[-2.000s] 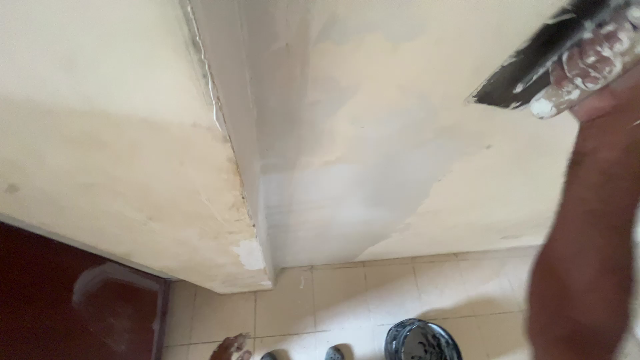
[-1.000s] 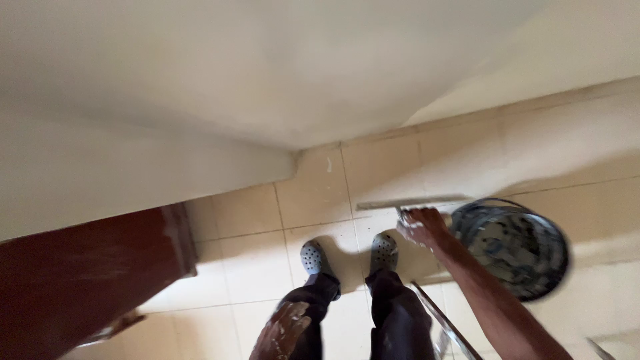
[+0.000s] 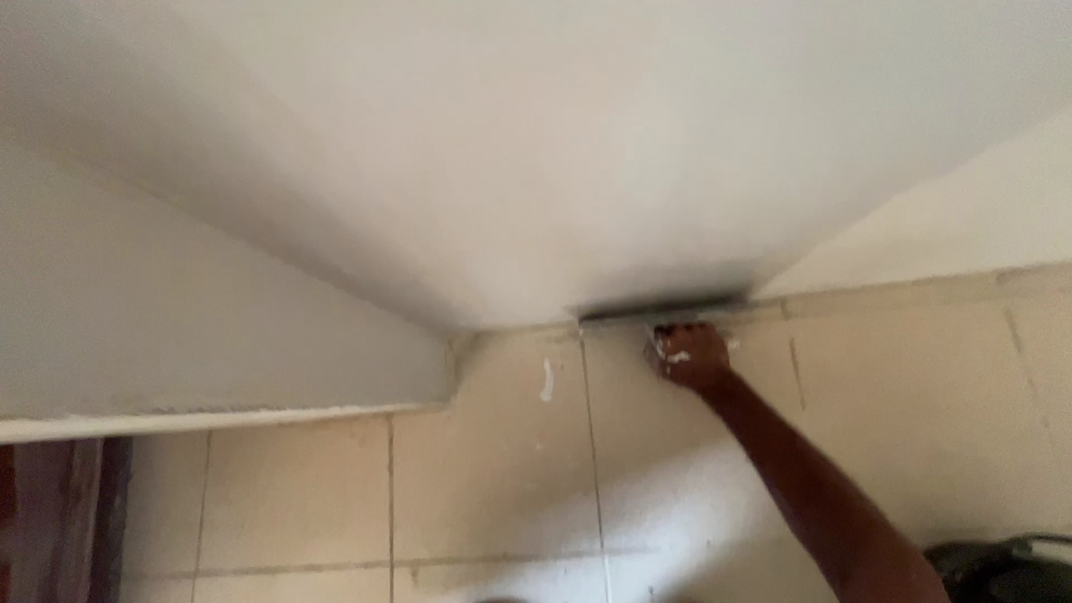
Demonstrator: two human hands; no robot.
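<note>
My right hand (image 3: 691, 356), with white smears on it, grips a wide flat plastering trowel (image 3: 662, 311). The trowel's long dark blade lies along the foot of the wall (image 3: 569, 184), just above the tiled floor; motion blurs it. The wall has a smooth greyish coat, with a paler yellowish area at its right. My left hand is out of view.
A projecting wall section (image 3: 234, 335) juts out at the left, and a dark reddish wooden piece (image 3: 59, 519) stands below it. Part of a black bucket (image 3: 1005, 569) is at the lower right. A white smear (image 3: 548, 379) marks the floor tiles (image 3: 494, 477).
My right hand has moved the trowel from over the floor beside the bucket to the foot of the wall. My left hand has gone out of view. The view has shifted toward the wall.
</note>
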